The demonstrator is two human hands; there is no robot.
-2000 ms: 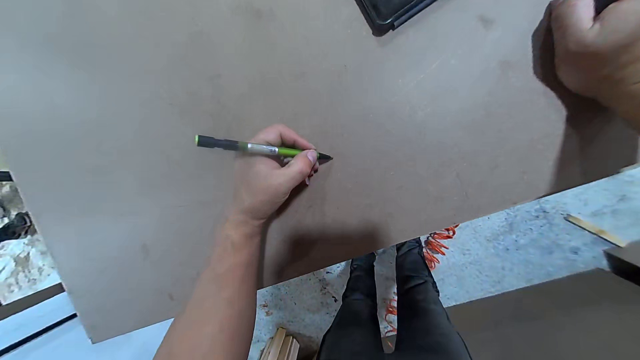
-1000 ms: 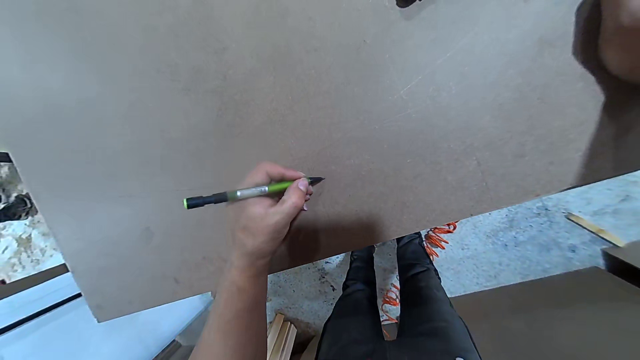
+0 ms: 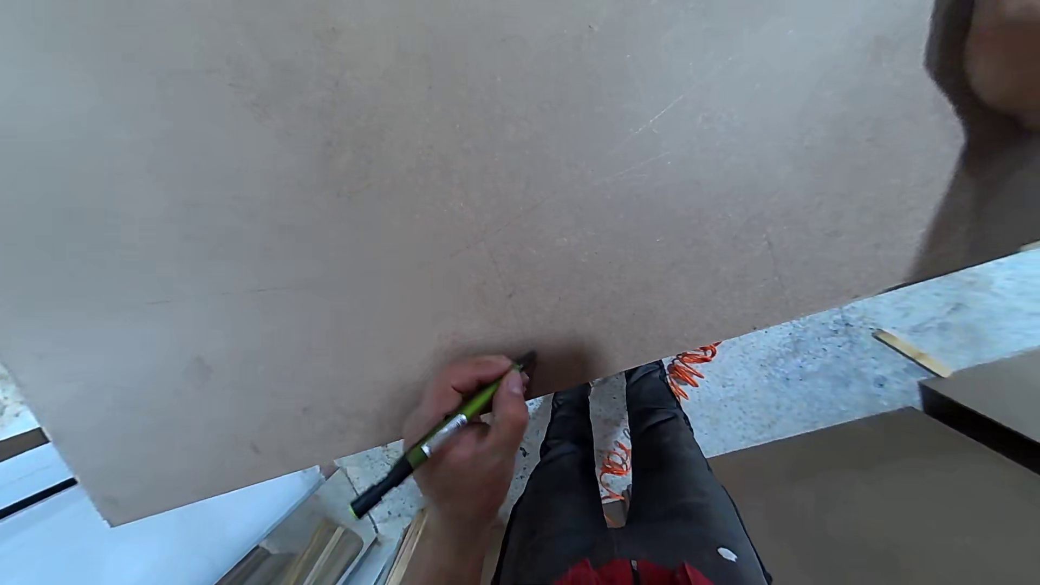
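Observation:
In my left hand (image 3: 467,439), low at the centre of the head view, is a slim green, silver and black pencil or pen (image 3: 443,433). The dark tip points up and right over the large brown fibreboard sheet (image 3: 366,203), near its front edge; whether it touches the surface cannot be told. Thumb and fingers close around the green barrel. Faint lines and scratches cross the sheet. At the top right corner my right hand (image 3: 1007,61) is cut off by the frame, beside a dark shadow; its fingers and anything in them are hidden.
Below the sheet are my legs in dark trousers (image 3: 674,479) and an orange coiled hose (image 3: 691,370) on the speckled floor (image 3: 780,366). A wood strip (image 3: 912,353) lies at right near brown panels (image 3: 894,487). White panels (image 3: 187,528) and wood offcuts (image 3: 317,556) are at lower left.
My left hand has moved with the pencil or pen towards the sheet's front edge, and the barrel is now tilted more steeply. A black object at the top has left view as the view shifted.

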